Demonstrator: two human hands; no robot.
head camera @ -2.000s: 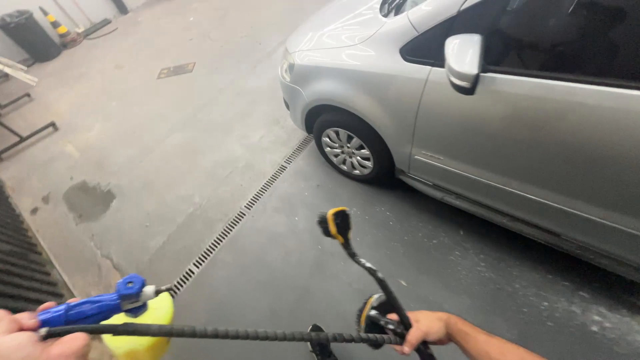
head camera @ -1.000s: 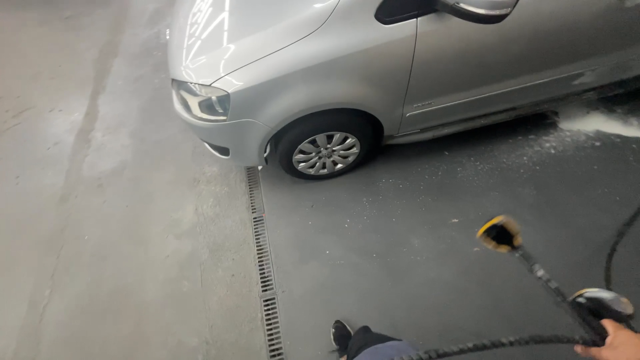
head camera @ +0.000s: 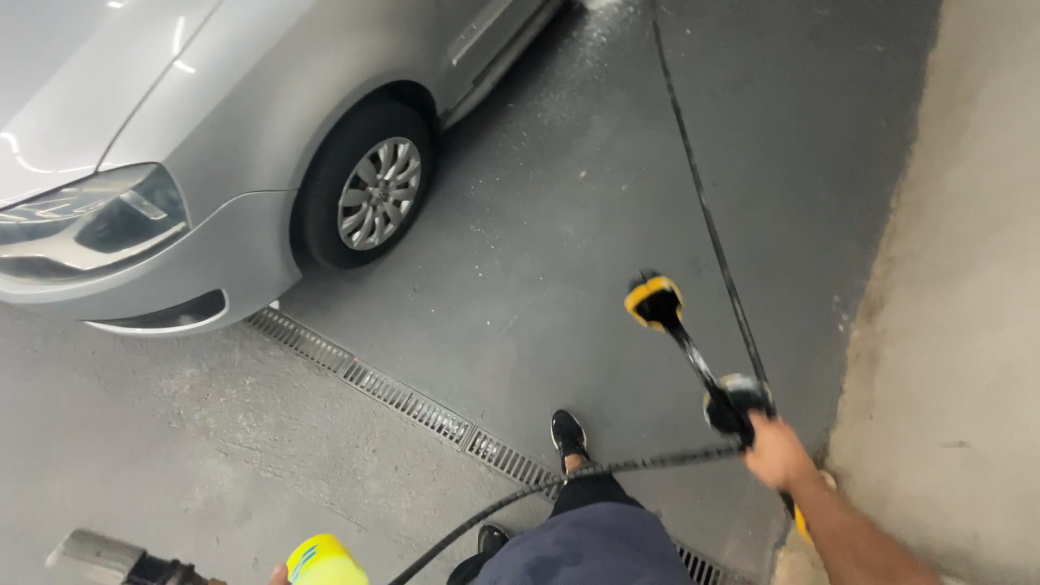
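Note:
My right hand (head camera: 776, 455), at the lower right, is closed around a black-handled brush (head camera: 656, 305) with a yellow-edged head, a round black object with a pale rim (head camera: 735, 404) and a black hose (head camera: 707, 211). The hose runs up the floor from that hand, and another length sags across my legs to the lower left. Only a fingertip of my left hand (head camera: 279, 575) shows at the bottom edge, touching a bright yellow container (head camera: 325, 561). Left of it is a blurred nozzle-like tool (head camera: 101, 559); what holds it is hidden.
A silver car (head camera: 244, 122) stands at the upper left, its front wheel (head camera: 380, 193) near a metal drain grate (head camera: 406, 410) that crosses the grey floor. Whitish spots mark the floor beside the car. A pale raised strip or wall (head camera: 959, 309) runs along the right. My shoes are near the grate.
The view has swung, with the car now at the upper left. The blue spray gun seen in my left hand two seconds ago is out of view. My right hand still holds the brush and hose.

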